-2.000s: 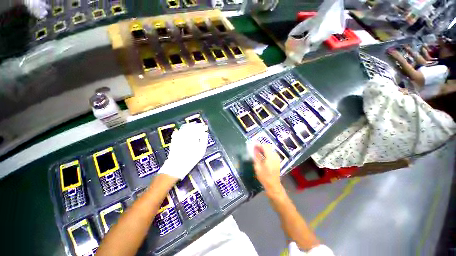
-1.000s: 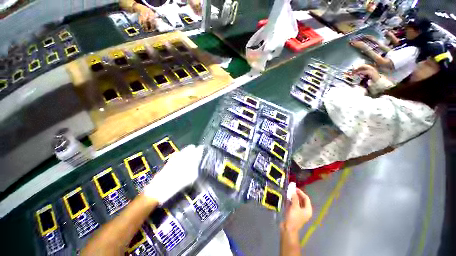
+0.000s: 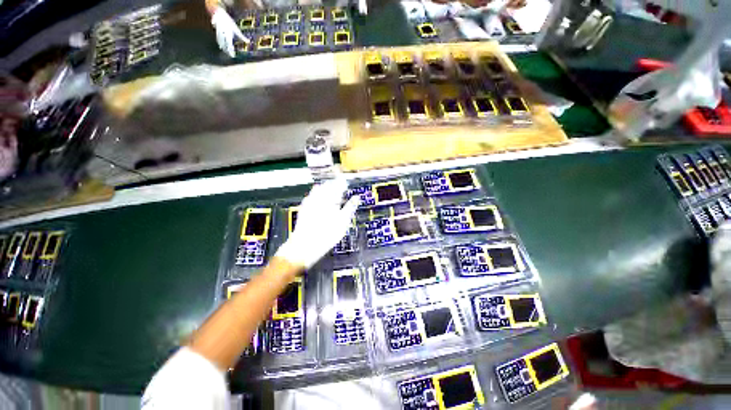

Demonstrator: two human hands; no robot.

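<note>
A clear phone tray [image 3: 454, 276] of yellow-framed keypad phones lies turned lengthwise towards me, its phones sideways in two columns. It overlaps a second tray [image 3: 308, 362] whose phones stand upright in two rows. My left hand [image 3: 314, 227], in a white glove, is at the turned tray's upper left corner, its fingers on the edge. It covers part of the second tray. Of my right hand [image 3: 585, 402], only a small blurred bit shows at the bottom edge, beside the turned tray's near corner; its hold is hidden.
A bottle with a round metallic cap [image 3: 321, 156] stands just beyond my left hand. A plywood board [image 3: 449, 148] with phones lies behind. Other trays are at far left [image 3: 28, 276] and right [image 3: 705, 188]. Another person's gloved hand [image 3: 228, 34] is across the line. A red bin is at right [image 3: 709, 120].
The view has swung left. The turned tray, earlier raised between my hands at the right, is now over the second tray's right part. My right hand has mostly left the picture.
</note>
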